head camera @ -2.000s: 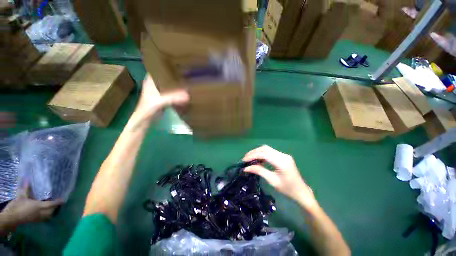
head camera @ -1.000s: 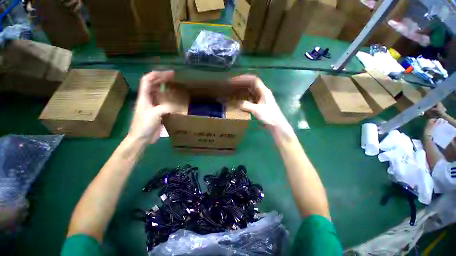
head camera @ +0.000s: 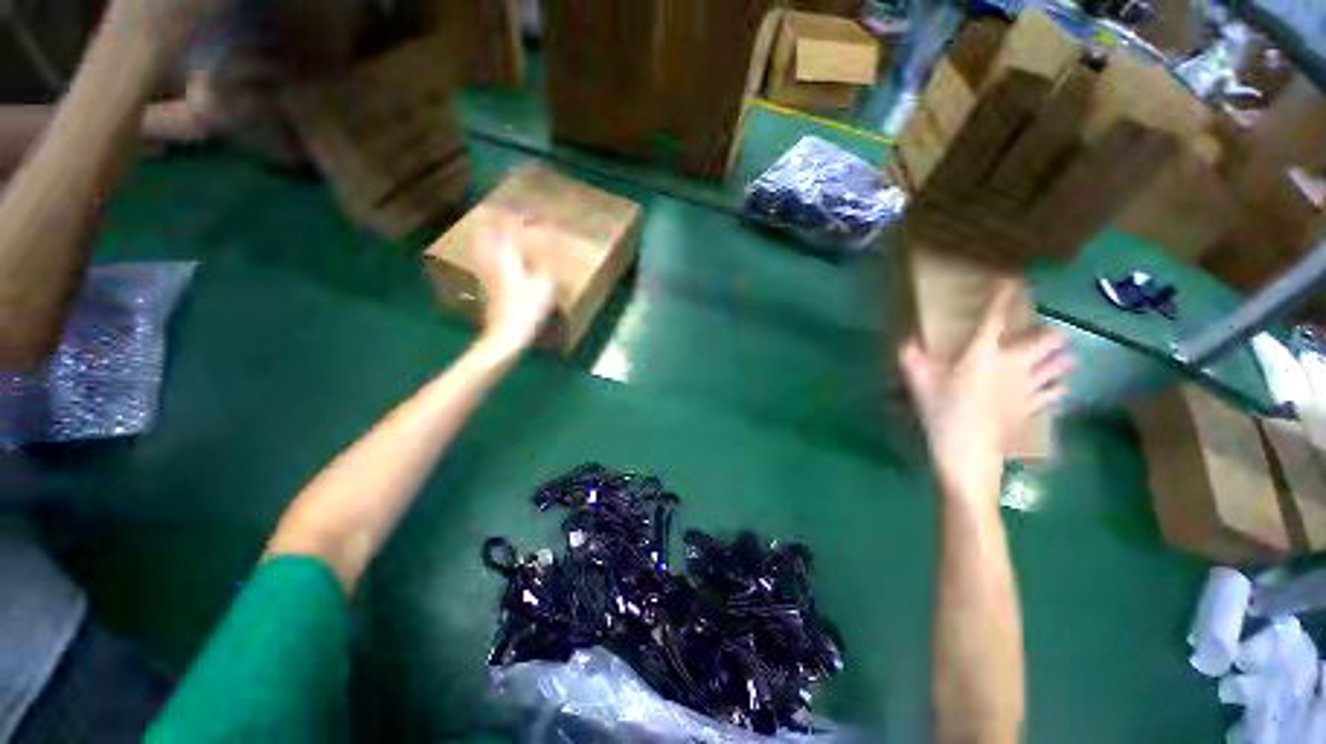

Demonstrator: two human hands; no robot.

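My left hand [head camera: 516, 291] is blurred and lies over the top and near edge of a closed brown carton [head camera: 582, 230] left of centre; I cannot tell if it grips. My right hand [head camera: 989, 385] spans the near side of another brown carton [head camera: 957, 298] at the right, thumb on the left and fingers spread to the right. That carton is blurred and looks closed; its far end merges with cartons behind. A heap of coiled black cables [head camera: 662, 603] lies in front of me, with a crinkled clear plastic bag [head camera: 604, 690] at its near edge.
Closed cartons [head camera: 1214, 465] stand at right beside a grey metal frame [head camera: 1258, 313] and a white roll [head camera: 1219, 603]. A bubble-wrapped item [head camera: 825, 192] lies at the far side. At left are a bubble bag [head camera: 117, 349] and another person's arm [head camera: 73, 189] by a blurred carton [head camera: 386, 138].
My hands have parted from the open carton they both held in the middle. The left is now over a left carton, the right on a carton at right. The view has turned, shifting the scene.
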